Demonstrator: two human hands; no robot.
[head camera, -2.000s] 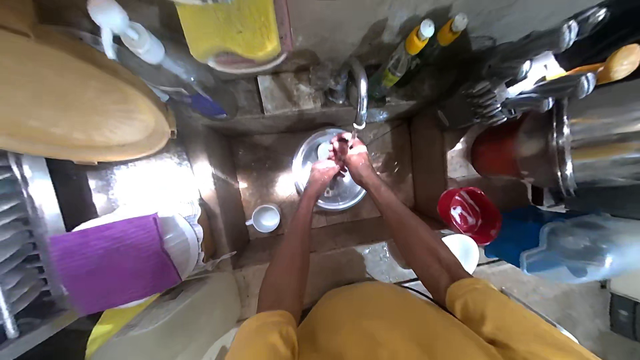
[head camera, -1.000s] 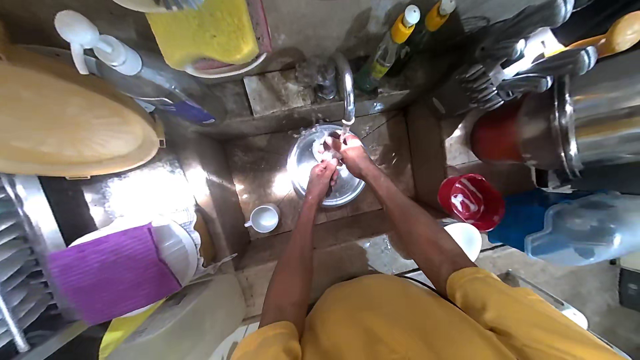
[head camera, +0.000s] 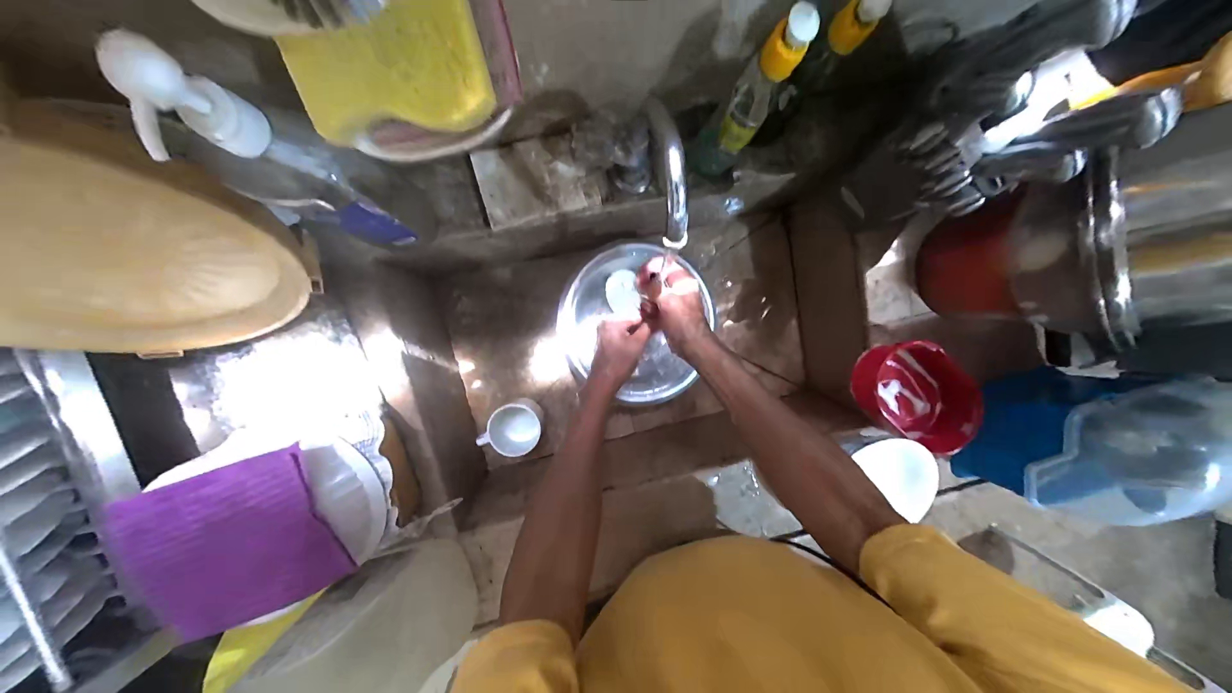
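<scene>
Both my hands are close together over a round metal bowl (head camera: 664, 377) in the sink basin, just below the curved metal faucet (head camera: 674, 183). My left hand (head camera: 622, 345) is at the bowl's middle, its fingers bent toward the other hand. My right hand (head camera: 679, 303) sits slightly higher, under the spout, with water on it. A small reddish thing (head camera: 653, 277) is between the fingers; what it is cannot be told. A whitish round thing (head camera: 624, 291) lies in the bowl beside my fingers. A white cup (head camera: 514, 429) rests on the basin floor left of the bowl.
The sink's walls surround the bowl. To the right are a red bowl (head camera: 917, 397), a white bowl (head camera: 897, 478) and a steel container (head camera: 1165, 231). A glass bottle (head camera: 741, 111) stands behind. To the left are a pump bottle (head camera: 226, 120), a beige basin (head camera: 135, 241) and a purple cloth (head camera: 226, 544).
My left hand has moved a little lower, apart from my right hand, which stays under the faucet. The bowl and cup have kept their places in the sink.
</scene>
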